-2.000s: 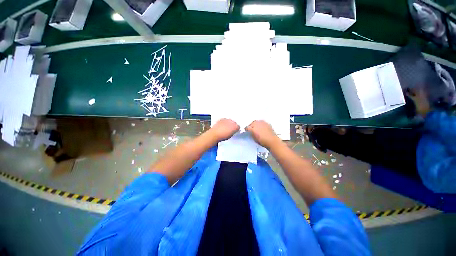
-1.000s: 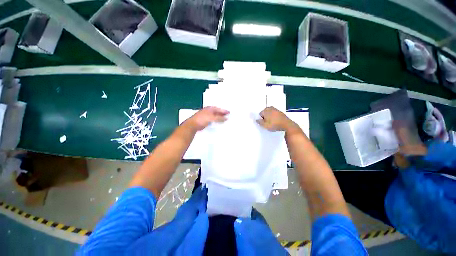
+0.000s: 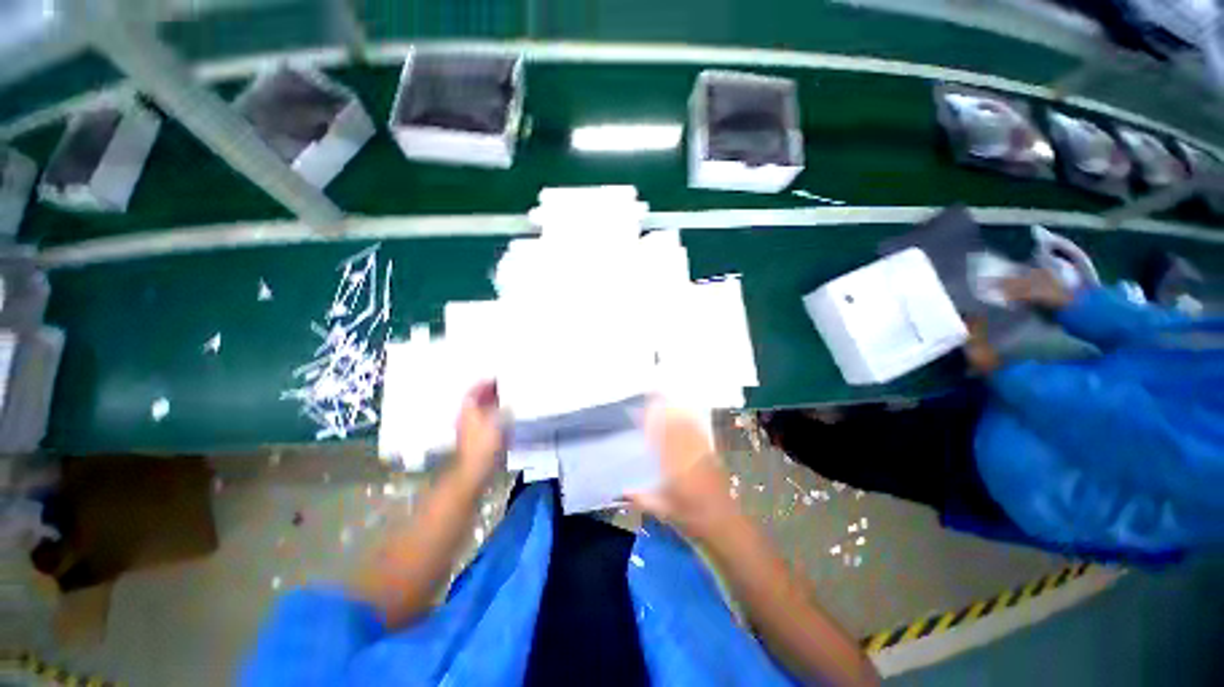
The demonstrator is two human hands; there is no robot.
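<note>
A stepped pile of white box blanks point(image 3: 577, 315) lies on the green bench in front of me. At its near end the top blank has a panel point(image 3: 604, 450) bent up along a crease, hanging over the bench edge. My left hand point(image 3: 482, 432) is at the left edge of this panel, blurred, with its fingers against the card. My right hand point(image 3: 682, 463) grips the panel's right side, thumb and fingers around the edge, also blurred. The pile's lower layers are hidden under the top blank.
Thin waste strips point(image 3: 342, 376) lie left of the pile. A folded box point(image 3: 886, 315) stands at the right, beside a neighbour's arms point(image 3: 1074, 322). Packed boxes point(image 3: 459, 108) stand on the far lane, behind a pale rail point(image 3: 403, 226). A brown carton point(image 3: 141, 517) is on the floor, lower left.
My hands have moved from the middle of the pile down to its near end and now hold a raised panel. The view has shifted. The neighbour's hand has moved away from the white box.
</note>
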